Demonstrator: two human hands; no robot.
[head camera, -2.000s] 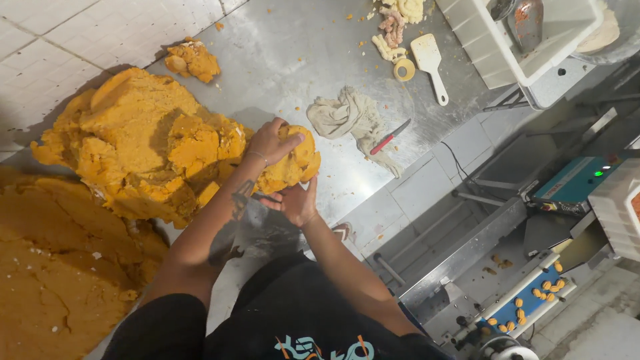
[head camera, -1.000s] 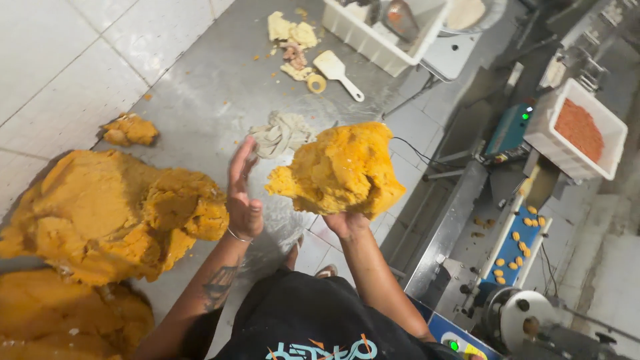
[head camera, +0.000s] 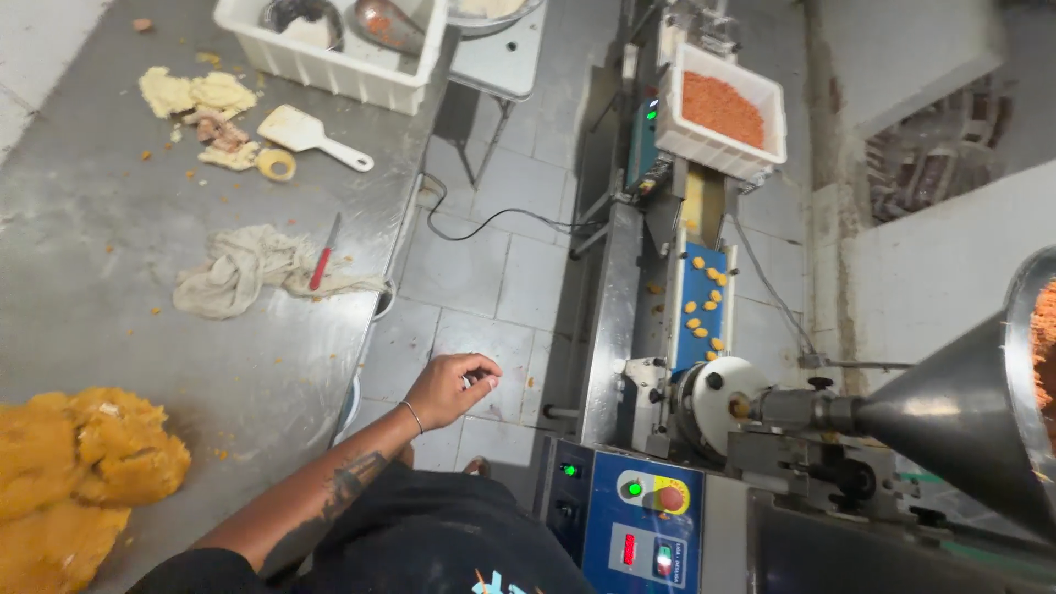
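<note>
My left hand (head camera: 455, 388), with a thin bracelet at the wrist, is over the tiled floor just beyond the table's edge. Its fingers are loosely curled and it holds nothing. My right hand is out of view, and so is whatever it may hold. A big mass of orange dough (head camera: 91, 462) lies on the steel table at the lower left. A crumpled cloth (head camera: 239, 268) is nearer the table's edge, with a red-handled knife (head camera: 323, 262) on it. Above them are a white plastic scraper (head camera: 301, 132), pale dough scraps (head camera: 198, 92) and a yellowish ring (head camera: 275, 165).
A white crate (head camera: 330, 70) holds bowl-like vessels. To the right stands a forming machine with a blue control panel (head camera: 643, 520), a metal hopper (head camera: 949, 412) and a blue conveyor belt (head camera: 701, 305) carrying small orange pieces. A white bin (head camera: 722, 115) holds orange crumbs. A cable (head camera: 495, 213) crosses the floor.
Both hands were on the orange dough; then my right hand held up a large lump beside my open left hand. That lump and my right hand are now out of view. The view has swung right.
</note>
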